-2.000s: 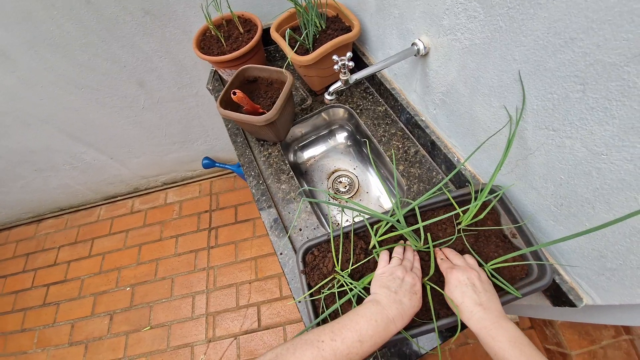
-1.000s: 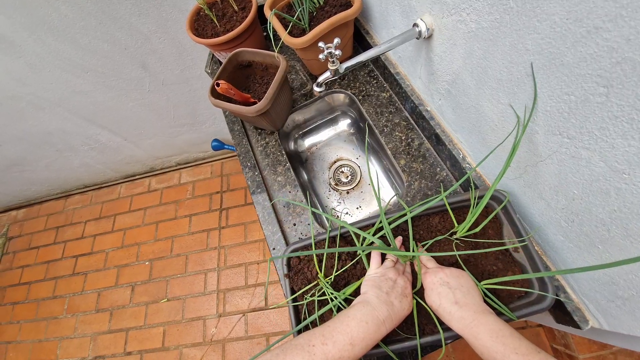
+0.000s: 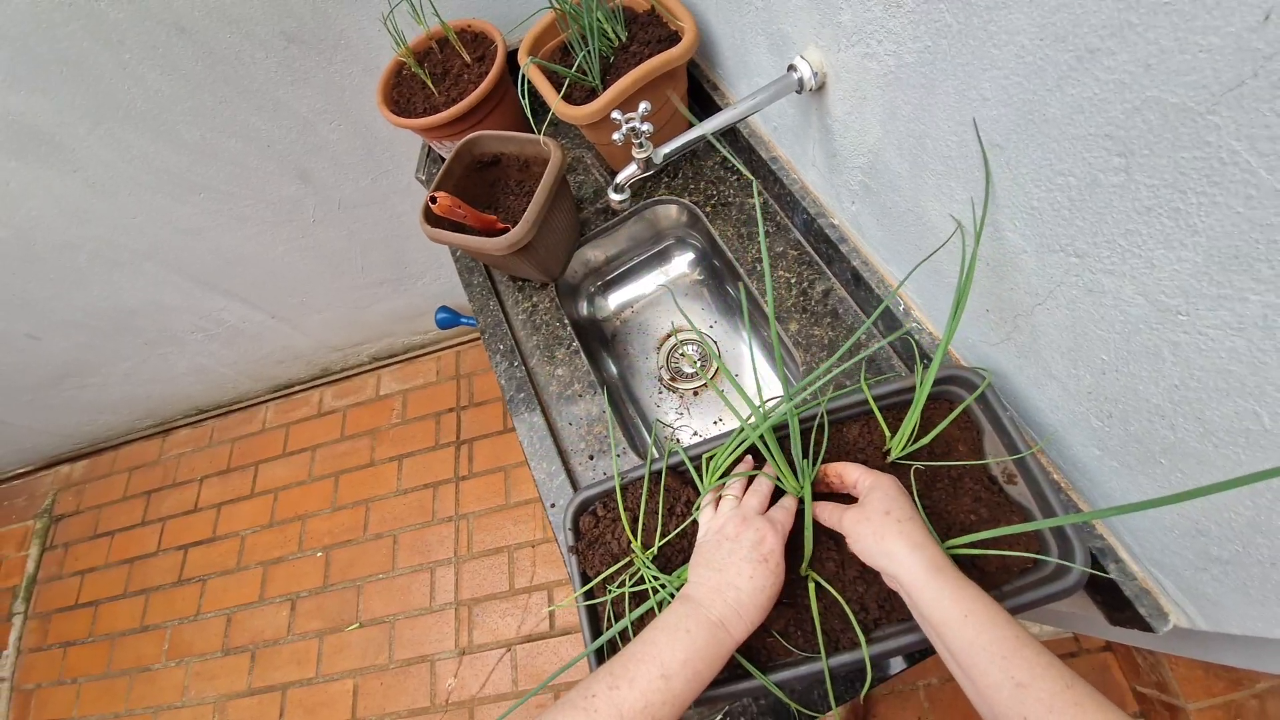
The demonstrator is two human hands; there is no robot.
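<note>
A dark plastic planter trough (image 3: pixel 1065 540) filled with brown soil holds several clumps of green onions. My left hand (image 3: pixel 742 540), with a ring on one finger, lies with its fingers at the base of the middle green onion clump (image 3: pixel 795 440); its fingertips are partly hidden by leaves. On the other side of that clump, my right hand (image 3: pixel 872 515) has thumb and forefinger slightly apart beside the stems, close to the soil. Another clump (image 3: pixel 910 435) stands toward the wall, and more leaves (image 3: pixel 645 560) spread over the left end of the trough.
A stainless steel sink (image 3: pixel 650 290) with soil specks is set in the granite counter (image 3: pixel 540 350), under a wall tap (image 3: pixel 632 150). Behind stand a brown pot (image 3: pixel 550 220) with an orange-handled tool (image 3: pixel 465 213) and two terracotta-coloured pots (image 3: pixel 505 90) (image 3: pixel 600 125) with plants. A blue object (image 3: pixel 455 318) sticks out.
Both hands remain around the same clump at its base. The gap between the right thumb and forefinger now shows more plainly.
</note>
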